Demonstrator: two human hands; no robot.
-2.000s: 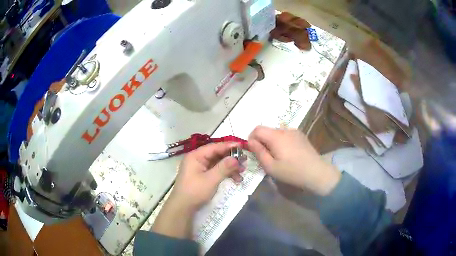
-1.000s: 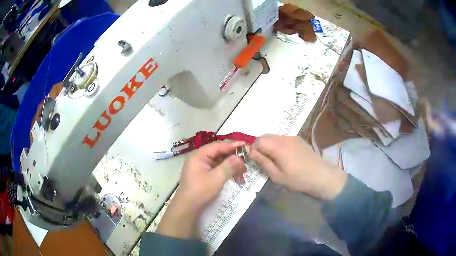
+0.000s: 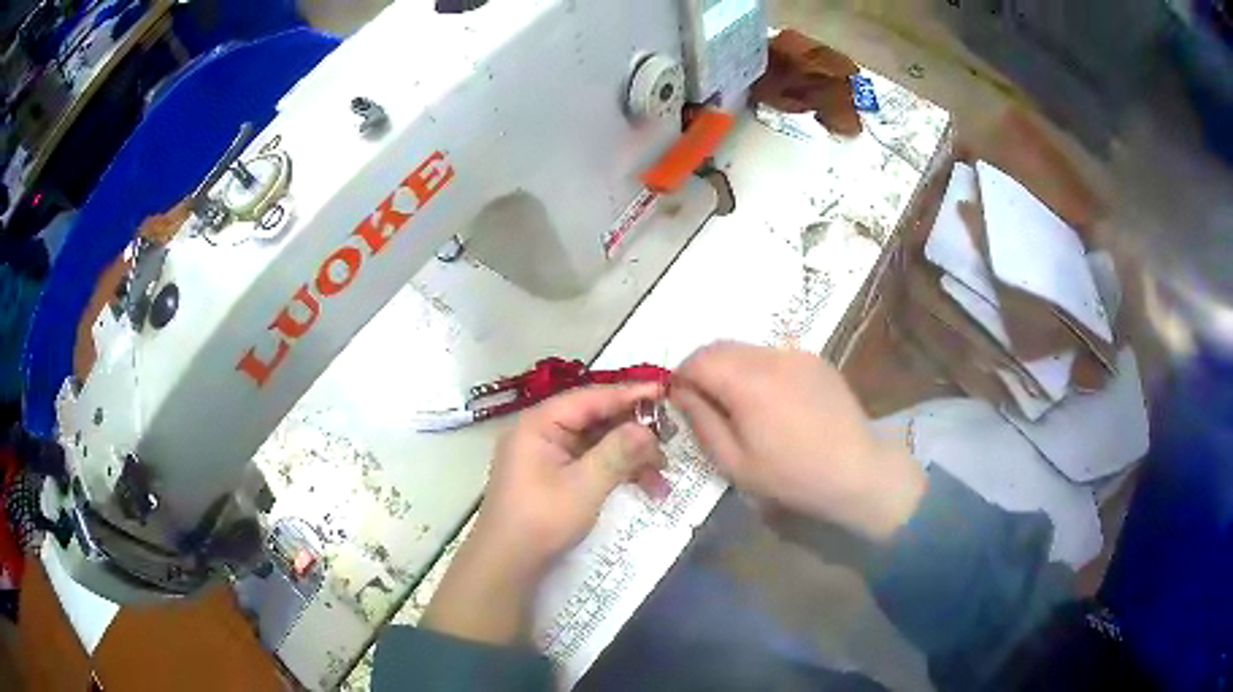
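Note:
My left hand (image 3: 561, 473) holds a small shiny metal bobbin case (image 3: 655, 418) between thumb and fingers above the ruler edge of the table. My right hand (image 3: 778, 430) is just right of it, fingers bent close to the case; what its fingertips pinch is too small to tell. Red-handled thread snips (image 3: 530, 385) lie on the machine bed behind my left hand, silver blades pointing left. Their red strip runs right to my fingers. The white sewing machine (image 3: 338, 270) stands behind, with its needle area at the lower left.
White-backed pieces (image 3: 1041, 270) and brown ones lie low at the right. A brown panel (image 3: 176, 649) is at the lower left. A blue bin (image 3: 81, 176) stands behind the machine. Brown scraps (image 3: 807, 79) lie on the far end of the table (image 3: 865, 176).
The view has shifted slightly. Both hands stay close together at the metal case, with only small finger movements. The snips lie in about the same place.

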